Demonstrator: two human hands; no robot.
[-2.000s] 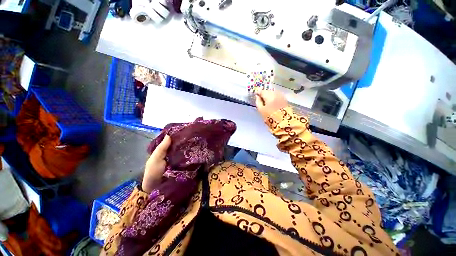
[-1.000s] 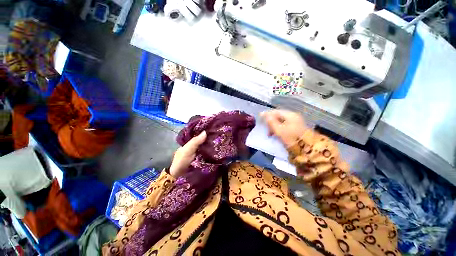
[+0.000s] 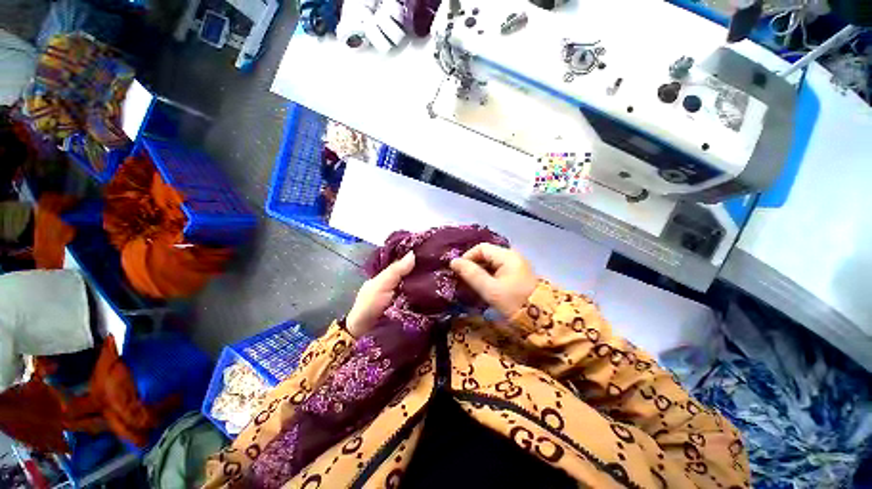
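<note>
The maroon floral fabric (image 3: 359, 368) lies bunched over my lap and left forearm, its upper end raised in front of my chest. My left hand (image 3: 380, 294) grips its left side, thumb on top. My right hand (image 3: 494, 277) is at the fabric's upper right, thumb and index finger pinched together on or just over its surface. Whether something small is between those fingertips cannot be told. The dotted sticker sheet (image 3: 562, 173) lies on the sewing machine bed, away from both hands.
A white sewing machine (image 3: 612, 86) stands ahead on its table. A white board (image 3: 382, 202) lies below the table edge. Blue crates (image 3: 304, 172) stand ahead left and at lower left. Orange fabric (image 3: 158, 229) fills crates at left. Blue-white fabric (image 3: 774, 392) is piled at right.
My right hand has moved from the dotted sheet, back and left, to the maroon fabric. My left hand still holds the fabric. The view has shifted, so the machine shows further right.
</note>
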